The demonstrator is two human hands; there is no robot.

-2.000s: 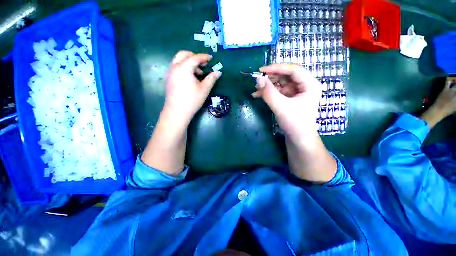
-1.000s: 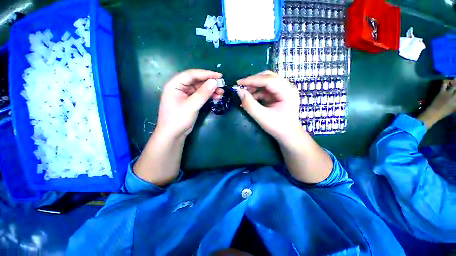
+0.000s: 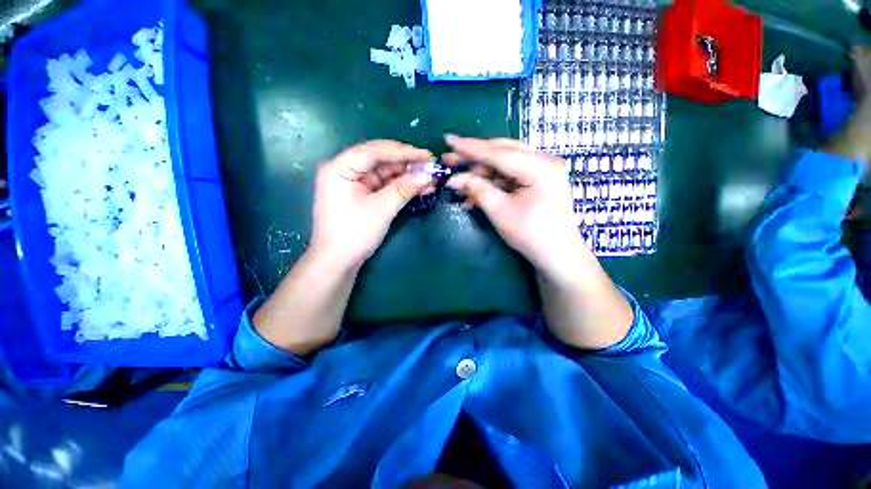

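Note:
My left hand (image 3: 358, 196) holds a small component (image 3: 438, 172), whitish and silvery, between thumb and forefinger. My right hand (image 3: 520, 196) is just right of it, its fingertips close to the component's right end; whether they grip it cannot be told. A dark round unit (image 3: 421, 201) lies on the green tabletop (image 3: 439, 277) below the fingertips, mostly hidden by my left hand. The white plastic piece my left hand held cannot be told apart from the component.
A large blue bin (image 3: 205, 191) of translucent pieces is at left. Ahead are a loose white pile (image 3: 405, 55), a small blue bin (image 3: 432, 73), a clear component tray (image 3: 600, 124), a red bin (image 3: 676, 57) and a crumpled white item (image 3: 782, 89). A neighbour's sleeve (image 3: 812, 287) is at right.
My hands have come together over the round unit, bringing the left hand's white piece and the right hand's component together. The neighbour's arm has moved forward.

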